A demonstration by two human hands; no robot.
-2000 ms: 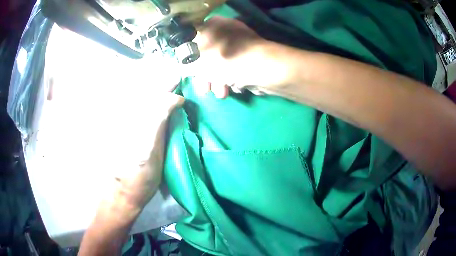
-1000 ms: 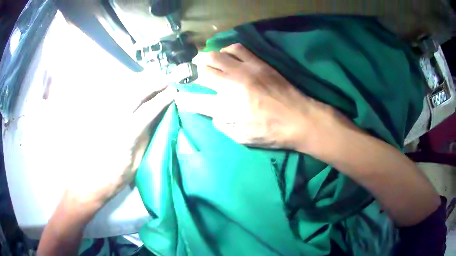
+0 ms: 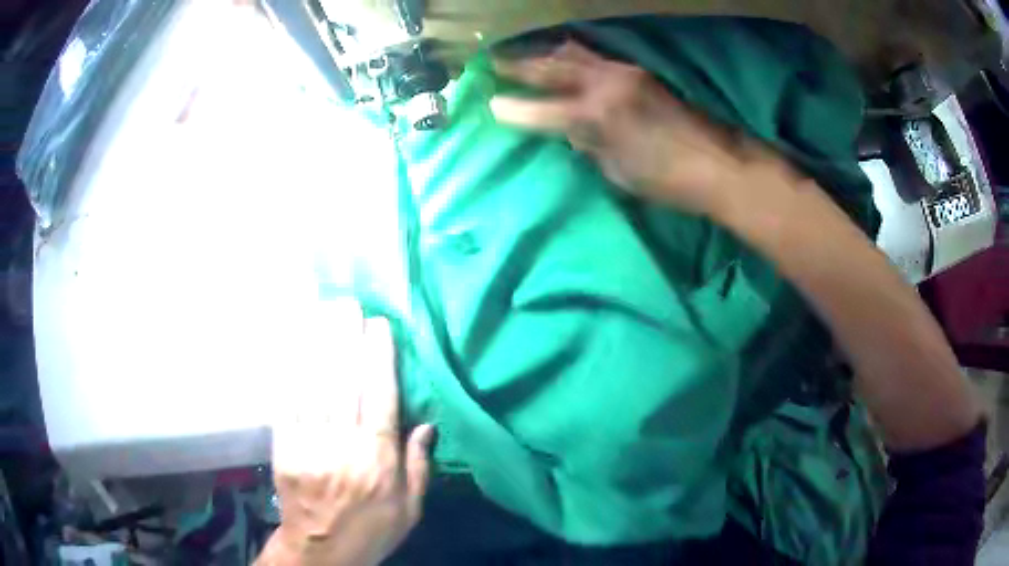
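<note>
The green garment piece (image 3: 597,365) lies over the table and hangs over the lap, its left edge running down from the presser foot area (image 3: 426,108). My left hand (image 3: 343,453) is at the table's front edge, fingers pointing up beside the cloth's left edge; glare hides whether it pinches the cloth. My right hand (image 3: 620,122) is blurred, over the upper part of the cloth right of the presser foot, fingers extended and apart. The needle point is lost in glare.
The sewing machine head and arm (image 3: 708,13) cross the top. A white table (image 3: 144,365) is at left, with a clear plastic sheet (image 3: 83,105) at its far left edge. A control panel (image 3: 952,208) is at right, above a dark red chair (image 3: 974,304).
My left hand has moved away from the presser foot, down to the table's front edge. My right hand has moved up and right, off its earlier place. The cloth lies more spread and wrinkled.
</note>
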